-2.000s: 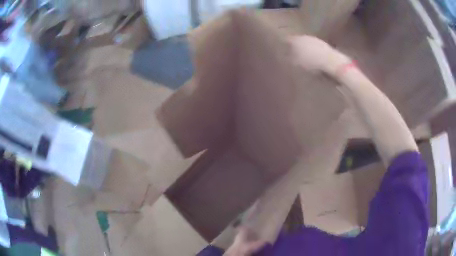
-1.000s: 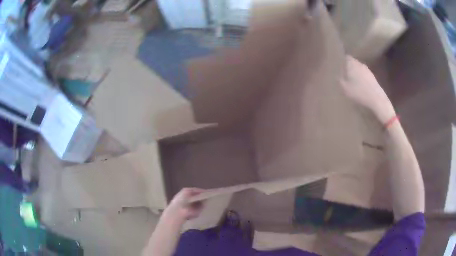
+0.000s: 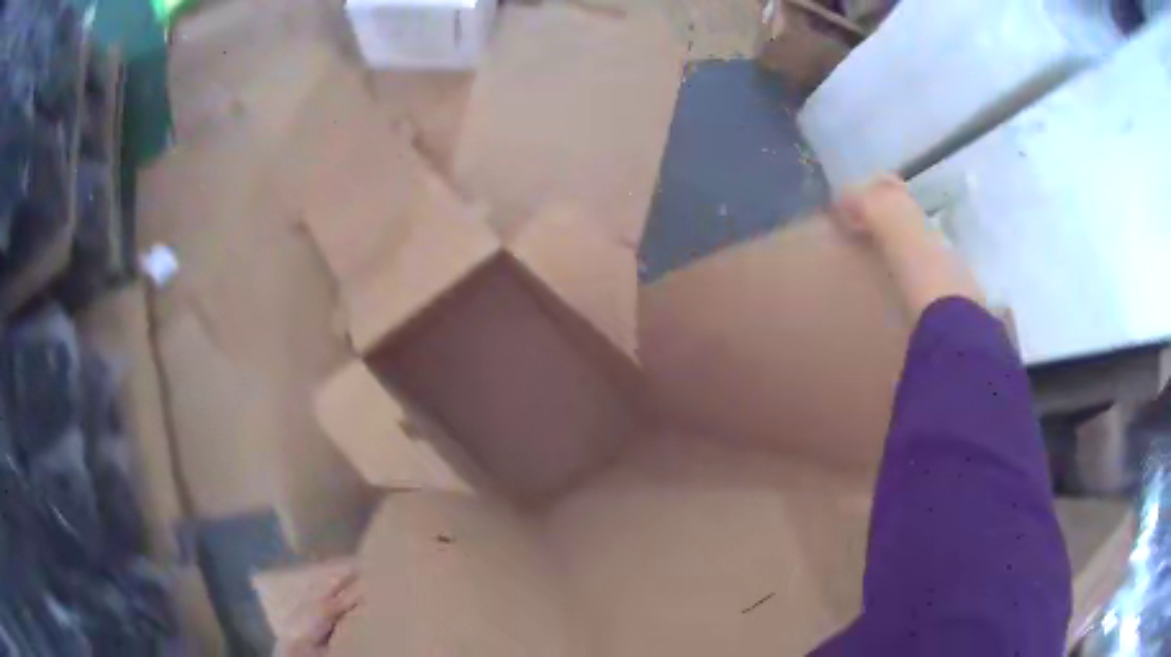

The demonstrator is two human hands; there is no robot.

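Observation:
A large brown carton [image 3: 719,552] lies open in the middle of the view, its plain inside facing me. Its inner recess is dark, and several flaps [image 3: 411,276] spread out around the mouth. My right hand [image 3: 876,208] holds the upper edge of a wide panel at the right, with its fingers over the edge. My left hand [image 3: 321,616] is blurred and small at the lower left, beside a carton edge; its grip is unclear.
A white box [image 3: 421,32] stands at the top. Large pale blocks [image 3: 950,84] fill the upper right, close to my right hand. Flat cardboard [image 3: 565,116] covers much of the floor around a grey patch [image 3: 732,161]. Dark plastic-wrapped stock [image 3: 64,475] lines the left side.
The view has swung left, and the carton has turned, its recess now tilted. My right hand has shifted to the panel's upper edge near the pale blocks. My left hand is lower and further left.

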